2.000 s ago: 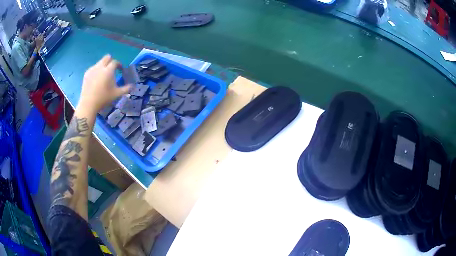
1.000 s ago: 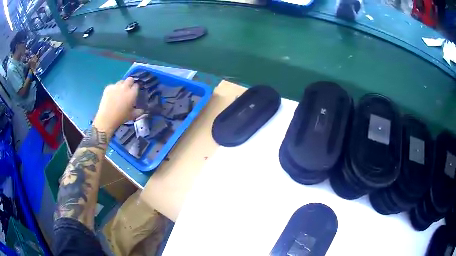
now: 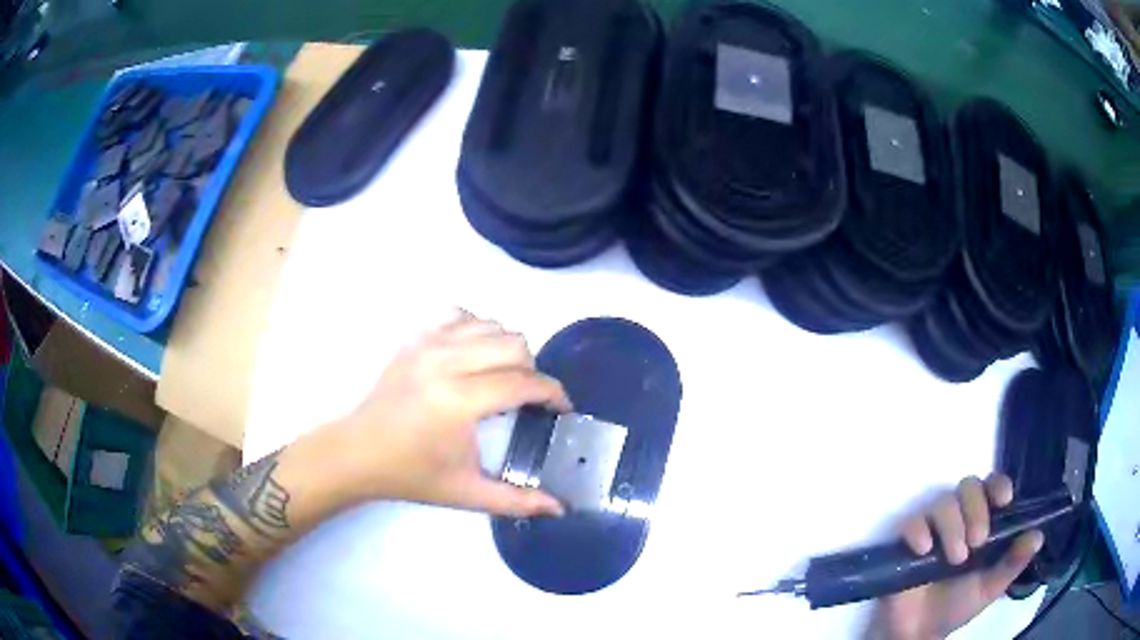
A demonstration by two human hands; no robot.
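A black oval base (image 3: pixel 569 550) lies on the white sheet in front of me, recessed side up. A grey metal plate (image 3: pixel 583 460) sits at its middle. My left hand (image 3: pixel 456 419) is at the base's left side, thumb and fingers around a dark, shiny-edged plate (image 3: pixel 528 448) beside the grey plate. Whether this plate touches the base is unclear. My right hand (image 3: pixel 963 550) holds a black electric screwdriver (image 3: pixel 875 573) at the right, its thin bit pointing left, apart from the base.
A blue bin (image 3: pixel 188 256) of loose plates stands at the left on cardboard (image 3: pixel 238 225). One smooth-side-up base (image 3: pixel 369 115) lies at the back left. Stacks of bases (image 3: pixel 746 138) line the back. Another base (image 3: pixel 1044 425) lies at the right, near a black cord.
The view has shifted right and down. My left hand has left the blue bin and is now at the base with a plate. My right hand and the screwdriver have come into view.
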